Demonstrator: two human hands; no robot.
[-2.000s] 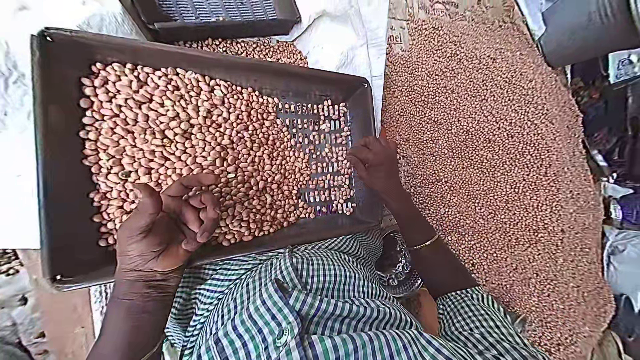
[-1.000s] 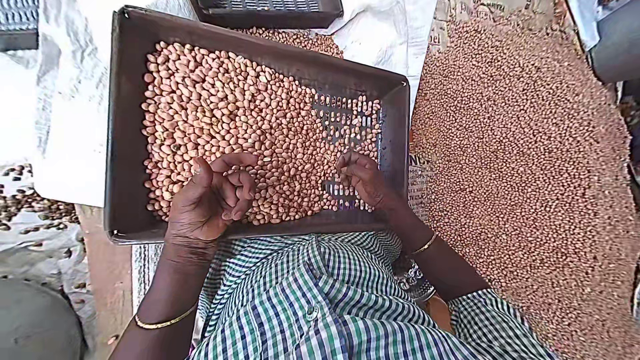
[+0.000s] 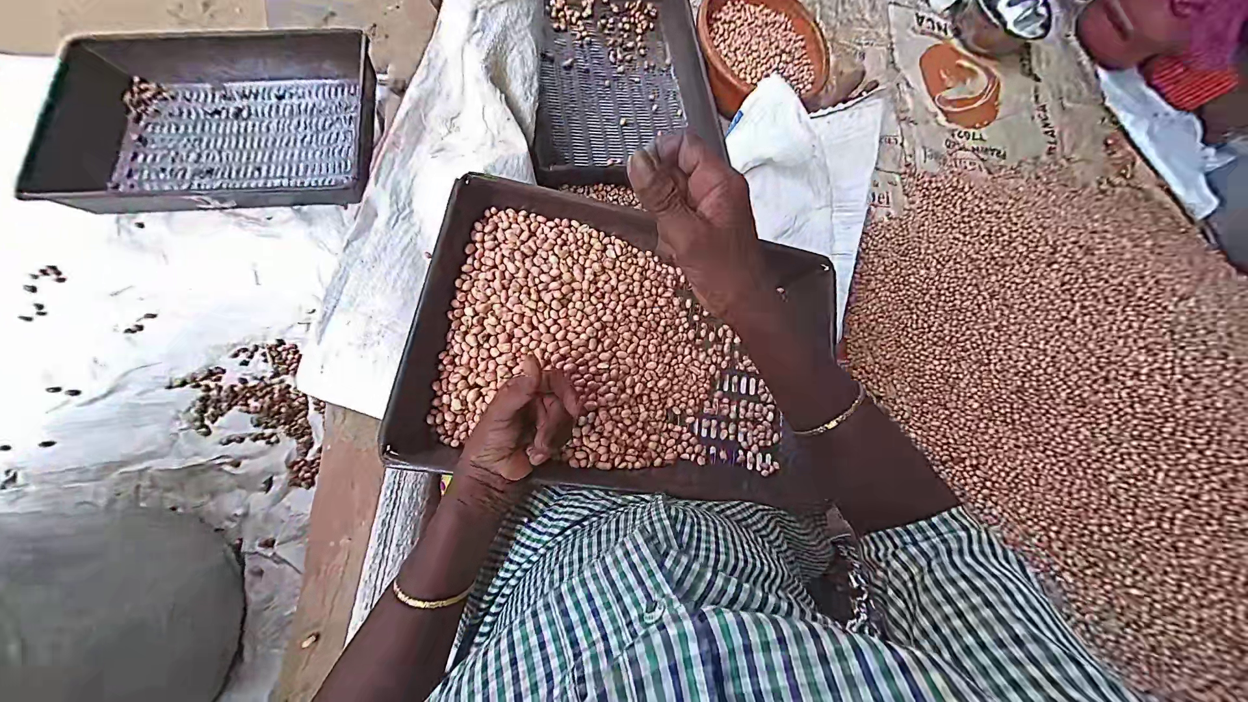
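Note:
A black slotted plastic tray [image 3: 414, 390] lies across my lap, with peanut kernels [image 3: 585, 331] heaped over its left and middle and thinly scattered over the slots at right. My left hand [image 3: 522, 419] is at the tray's near edge, over the kernels, its fingers curled; whether it holds a kernel is hidden. My right hand [image 3: 694, 200] is raised over the tray's far edge, fingers bent together, and what is inside it cannot be seen. Beyond it stands a second slotted tray [image 3: 609, 107] with some dark kernels.
A large heap of kernels [image 3: 1053, 390] spreads at right. An orange-brown bowl of kernels [image 3: 824, 49] stands at the far side. Another slotted tray [image 3: 210, 200] is far left, on white sheeting [image 3: 175, 263] with dark discarded kernels [image 3: 268, 400]. Part of a person [image 3: 1194, 88] shows top right.
My right hand has moved from over the right part of the tray to beyond its far edge. My left hand remains by the near edge. The view has shifted to the left.

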